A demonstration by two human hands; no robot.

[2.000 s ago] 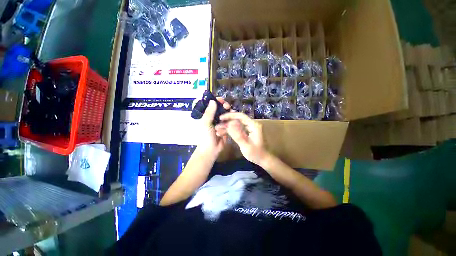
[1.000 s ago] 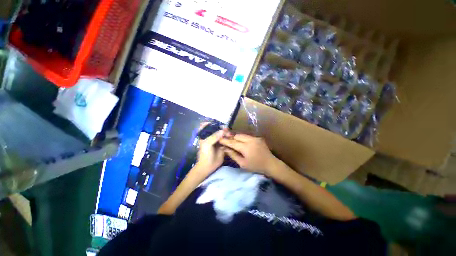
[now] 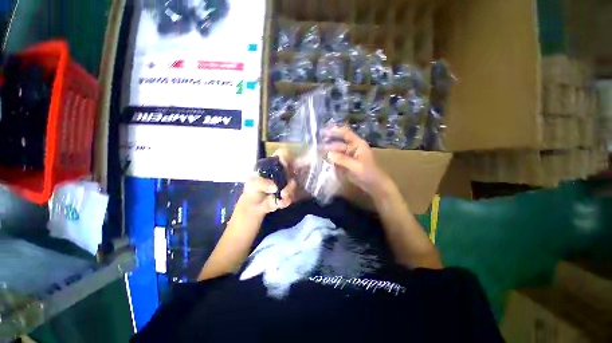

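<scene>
My left hand [image 3: 258, 194] holds a black power adapter [image 3: 272, 173] in front of my chest, near the edge between the printed box and the carton. My right hand [image 3: 353, 161] holds a clear poly bag [image 3: 313, 144], which hangs open-looking and crinkled beside the adapter. The bag and adapter are apart. The open brown shipping carton [image 3: 490, 87] lies ahead on the right, with bagged adapters [image 3: 369, 100] standing in several rows of its cells. The bag and my right hand hide part of the nearest rows.
The long printed box [image 3: 194, 151] lies left of the carton, with bagged adapters [image 3: 191, 15] at its far end. A red basket [image 3: 70, 124] of black adapters and a white packet [image 3: 77, 213] are farther left. Folded brown cardboard [image 3: 570, 120] is at the right.
The view has turned back and shifted from the near end of the printed box. My hands have moved apart, the adapter in the left and a clear bag now visible in the right.
</scene>
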